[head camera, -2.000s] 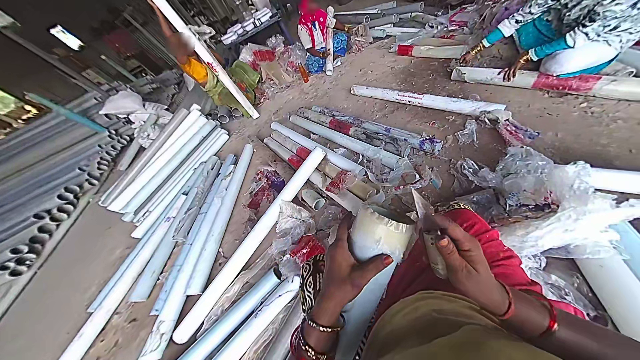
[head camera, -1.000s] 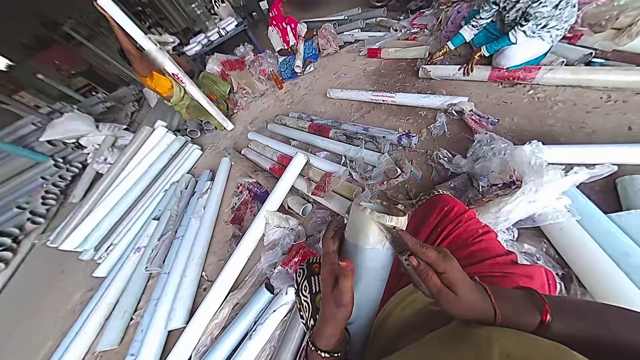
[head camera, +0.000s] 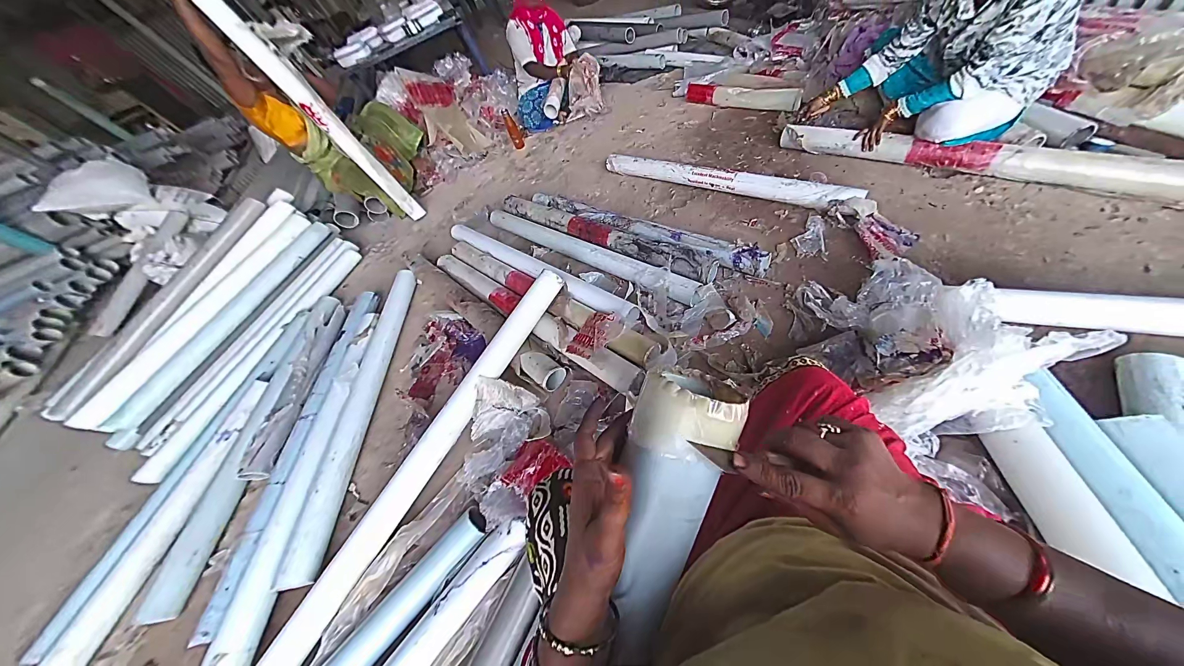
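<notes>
A wide pale blue plastic pipe (head camera: 661, 518) stands tilted between my hands, its open end up, with a band of cream tape or film (head camera: 694, 416) around the rim. My left hand (head camera: 597, 509) steadies the pipe's left side, fingers spread along it. In my right hand (head camera: 832, 472) is a small blade (head camera: 714, 455), mostly hidden by my fingers, its tip against the lower edge of the band. A long narrow white pipe (head camera: 444, 435) lies just left of my left hand, beside crumpled clear plastic wrap (head camera: 504, 416).
Rows of white and blue pipes (head camera: 342, 453) lie at left. Wrapped pipes with red bands (head camera: 555, 324) lie ahead on the dirt floor (head camera: 647, 129). Torn plastic film (head camera: 980, 370) and more pipes (head camera: 1064, 499) are at right. A person (head camera: 971, 74) handles a pipe at upper right; others sit farther back.
My right hand has moved from beside the pipe's open end to the lower edge of the band. The left hand stays on the pipe.
</notes>
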